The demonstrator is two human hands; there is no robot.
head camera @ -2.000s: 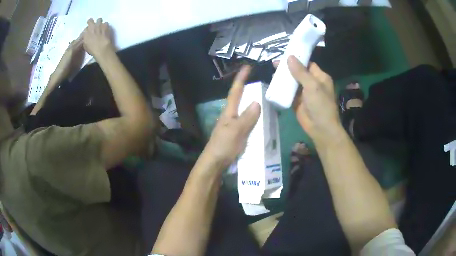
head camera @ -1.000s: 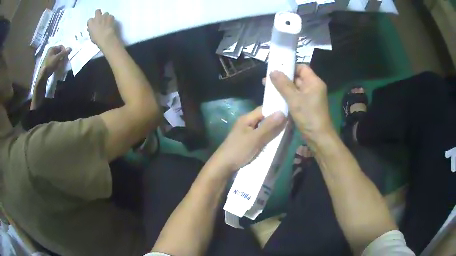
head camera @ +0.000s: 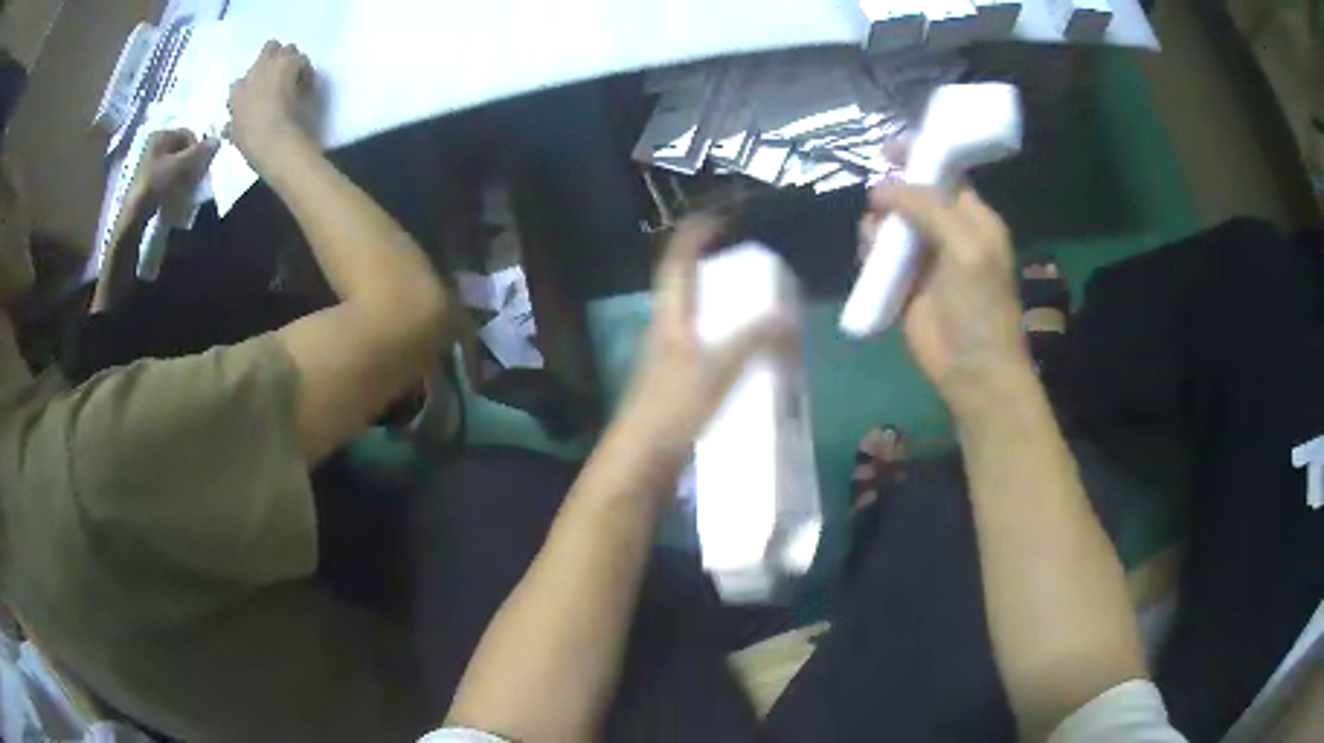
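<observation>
My left hand [head camera: 694,349] holds a long white retail box [head camera: 748,450] over my lap, thumb across its front; hand and box are blurred. My right hand [head camera: 944,269] grips a white handheld device [head camera: 889,269], apart from the box and to its right. The device's angled head [head camera: 970,124] points up and right, its handle slants down to the left. The box's upper end is partly behind my left thumb; whether its flaps are open cannot be told.
A white table [head camera: 552,51] spans the top, with white boxes [head camera: 951,22] at its edge. Loose leaflets [head camera: 784,124] are piled below the edge. A person in an olive shirt [head camera: 160,479] works at left, hands on papers. Another person's dark-clothed leg [head camera: 1162,334] is at right.
The device, lined up against the box a second ago, is now apart to the right and turned so its head shows from the side. The box stands more upright.
</observation>
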